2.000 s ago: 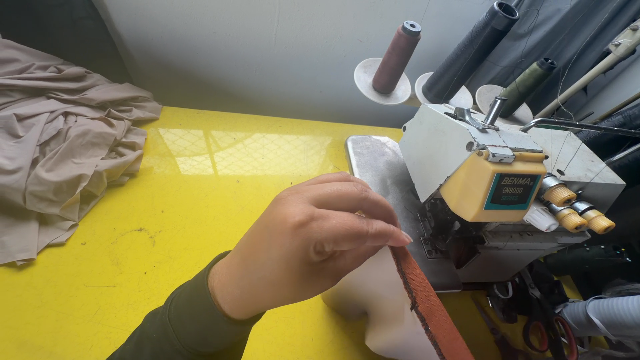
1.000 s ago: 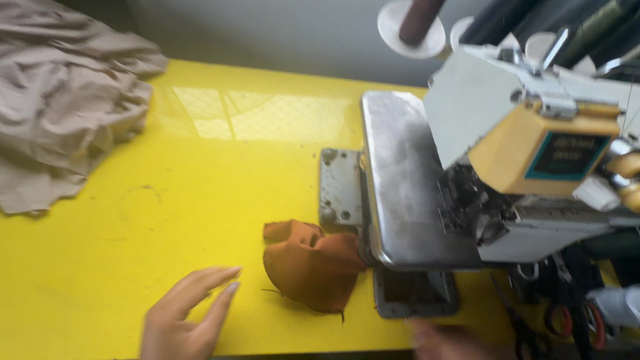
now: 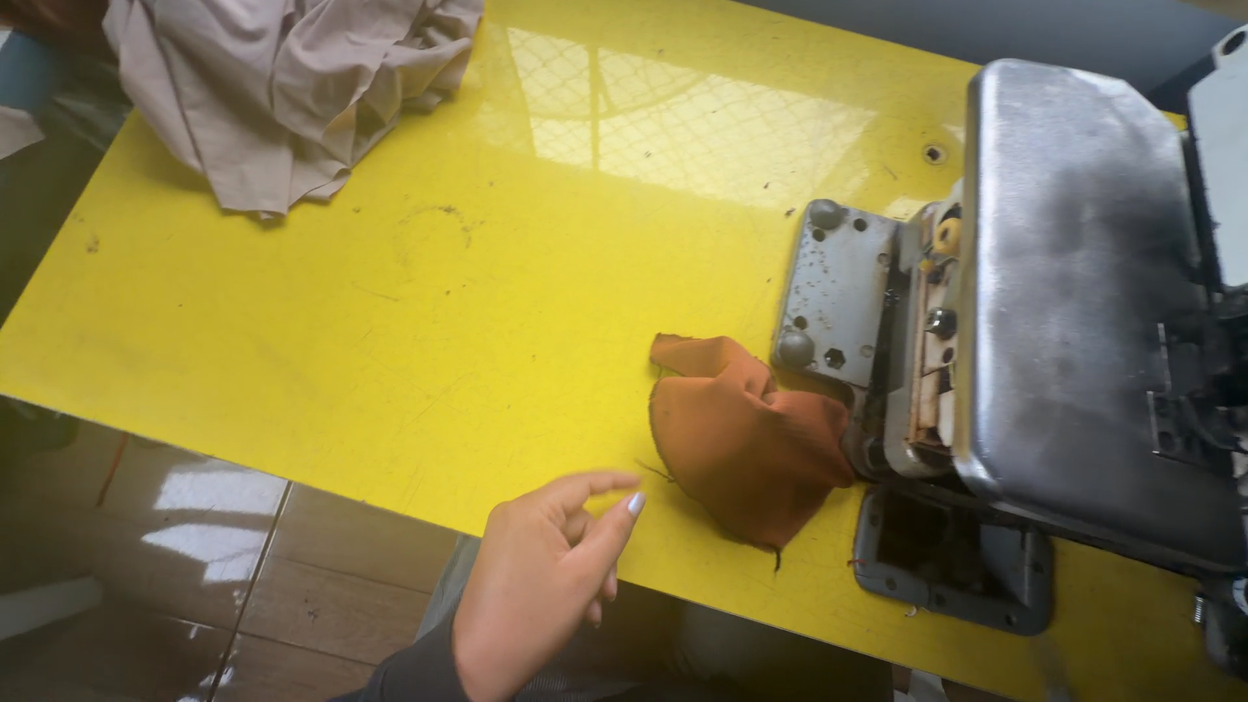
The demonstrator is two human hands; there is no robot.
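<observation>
My left hand [image 3: 546,575] is over the near edge of the yellow table, thumb and forefinger apart and nothing between them. Just right of its fingertips lies a crumpled piece of rust-orange fabric [image 3: 746,448] with overcast-looking edges and loose thread ends. The fabric's right side touches the base of an overlock sewing machine [image 3: 1082,292], whose metal cloth plate shows at the right. My right hand is out of view.
A beige fabric heap [image 3: 292,97] lies at the table's far left corner. A grey metal plate [image 3: 838,292] with bolts and a dark frame-like base part [image 3: 955,561] adjoin the machine. Tiled floor [image 3: 322,575] shows below the yellow tabletop's [image 3: 390,322] near edge.
The orange piece, held in a hand two seconds ago, lies on the table. A blurred second hand near the machine's front a second ago has left view. The view has swung left and down.
</observation>
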